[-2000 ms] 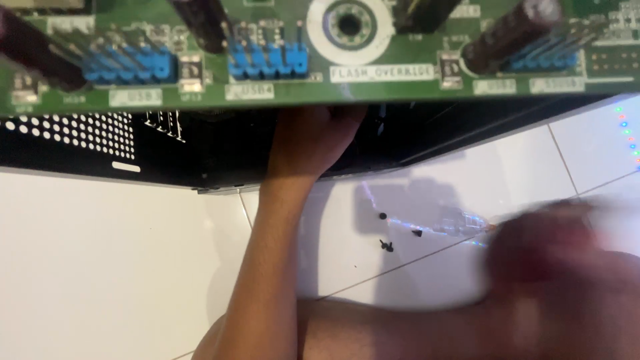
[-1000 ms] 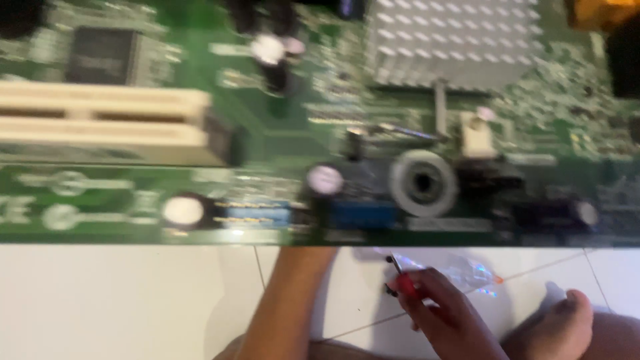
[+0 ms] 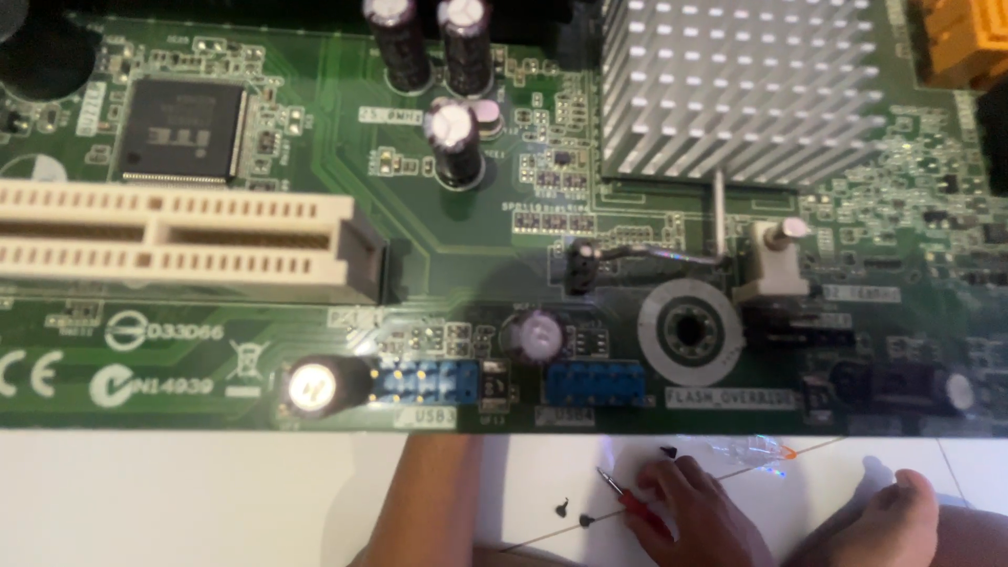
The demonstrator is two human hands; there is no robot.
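A green motherboard (image 3: 441, 260) fills the upper part of the head view, held up in front of the floor. My left forearm rises from below and passes behind the board's lower edge, which hides my left hand. Below the board at right, my right hand (image 3: 697, 504) is curled around the red handle of a small screwdriver (image 3: 646, 516), its metal tip pointing up and left. Beside the fingertips lies a small dark screw (image 3: 668, 451). Further left on the floor are two more dark screws, one (image 3: 561, 507) and another (image 3: 586, 520).
A clear plastic item with an orange tip (image 3: 787, 453) lies on the white tiled floor (image 3: 236, 496) near the board's edge. My bare foot (image 3: 890, 512) rests at the lower right. On the board stand a silver heatsink (image 3: 732, 94), a cream expansion slot (image 3: 181, 236) and several capacitors.
The board covers much more of the view, which has shifted. My left hand, partly visible two seconds ago, is hidden behind it. My right hand has moved near a screw, with the screwdriver in it.
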